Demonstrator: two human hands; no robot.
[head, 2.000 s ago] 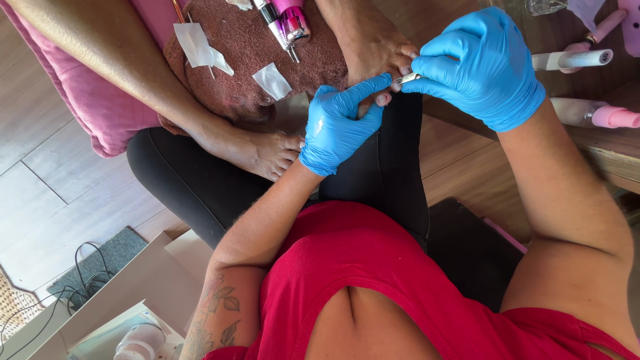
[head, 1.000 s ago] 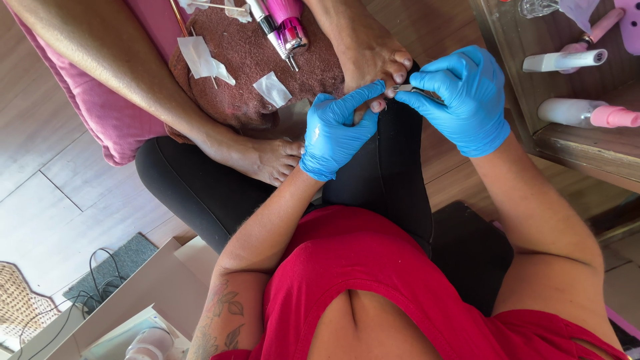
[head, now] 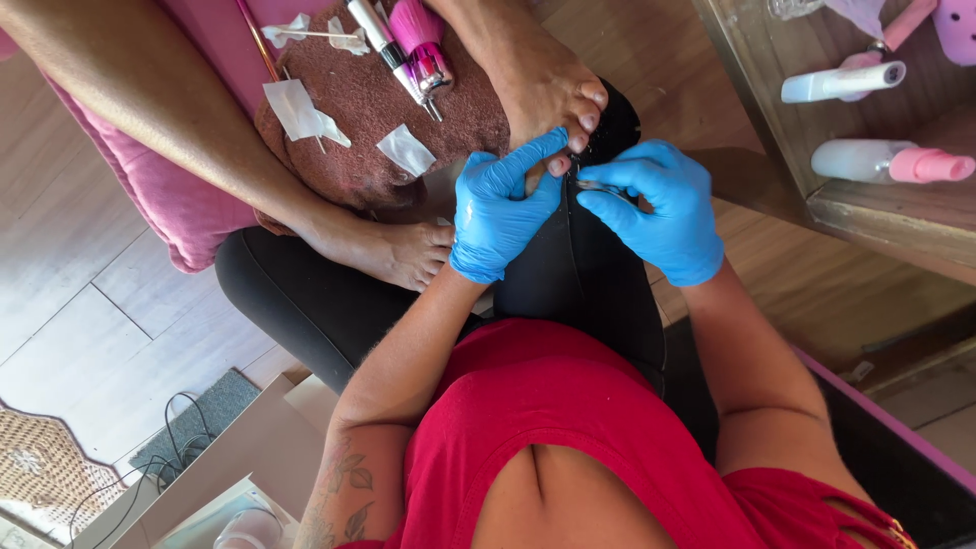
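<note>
My left hand (head: pixel 503 210), in a blue disposable glove, grips the toes of another person's foot (head: pixel 541 88), which rests by my black-clad knee. In my gloved right hand (head: pixel 656 206) is a small metal nipper-like tool (head: pixel 606 187), mostly covered by my fingers; its tip is just right of the toes. The person's other foot (head: pixel 396 248) lies against my other leg. On a brown towel (head: pixel 343 114) are a pen-shaped nail drill (head: pixel 393 57), a pink brush (head: pixel 419 38), a wooden stick (head: pixel 320 33) and white wipe pieces (head: pixel 406 150).
At the right a wooden shelf (head: pixel 892 213) holds a bottle with a pink cap (head: pixel 888 161) and a white tube (head: pixel 842 81). A pink cushion (head: pixel 191 206) lies under the person's leg. Black cables (head: pixel 183 435) and a white box (head: pixel 229 465) are at lower left.
My right hand has drawn the metal tool slightly away from the toes. My left hand stays on the foot.
</note>
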